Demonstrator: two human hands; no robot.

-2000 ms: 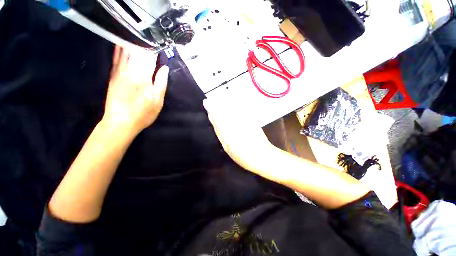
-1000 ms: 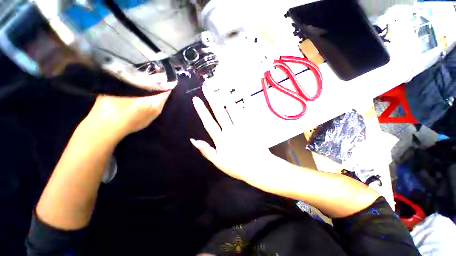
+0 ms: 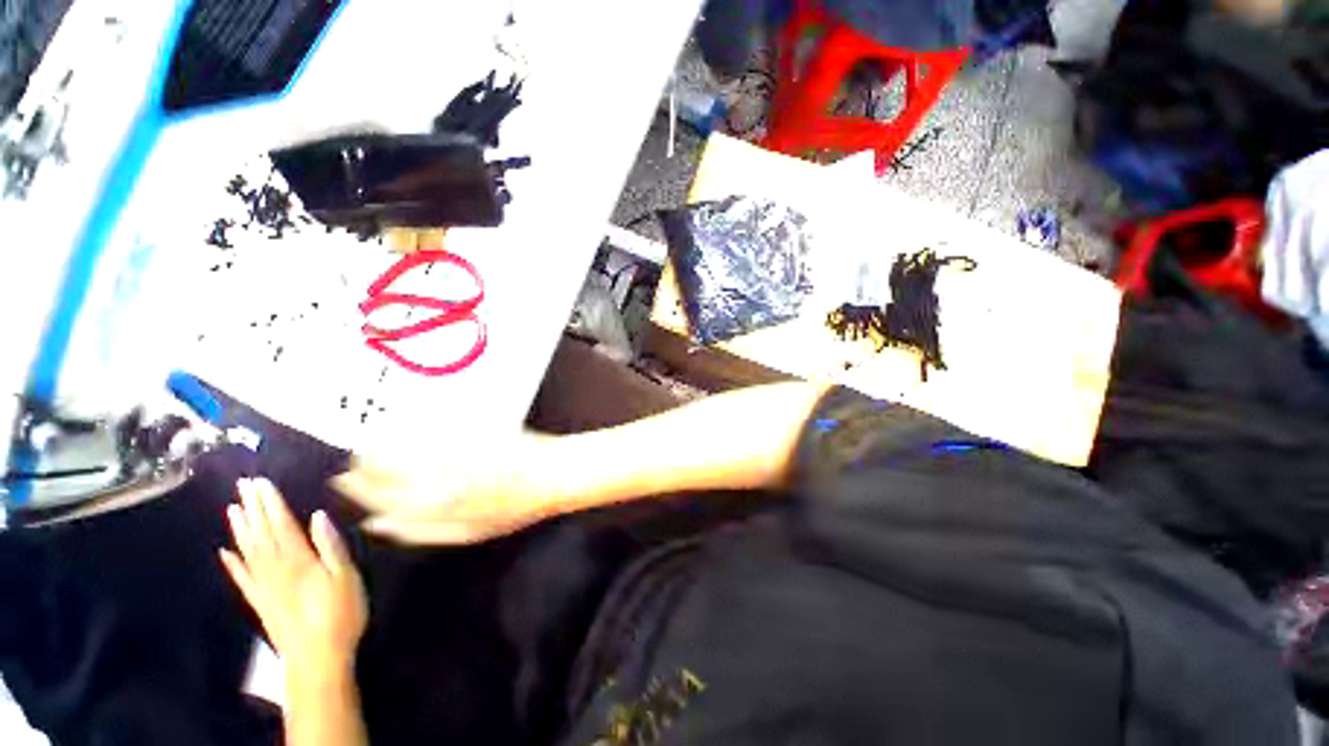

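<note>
Black garment fabric (image 3: 452, 612) lies over the table's front and the lap. My left hand (image 3: 299, 576) rests flat on it, fingers apart and pointing at the machine's needle area (image 3: 124, 459). My right hand (image 3: 423, 493) lies at the fabric's edge on the white bed, overexposed, its fingertips near my left hand; its grip cannot be made out. A small blue part (image 3: 197, 397) shows beside the needle area. Red-handled scissors (image 3: 426, 313) lie on the bed beyond my right hand. The needle itself is not clear.
A black phone (image 3: 394, 178) and cardboard piece lie behind the scissors. The wooden board (image 3: 1020, 335) at the right holds a crinkled plastic bag (image 3: 743, 262) and bunched black loops (image 3: 915, 313). Red stools (image 3: 860, 88) stand beyond. Black scraps dot the bed.
The view has swung right, so the machine is now at the far left. My left hand has gone from bent at the machine to flat on the cloth. My right hand stays near the bed's edge.
</note>
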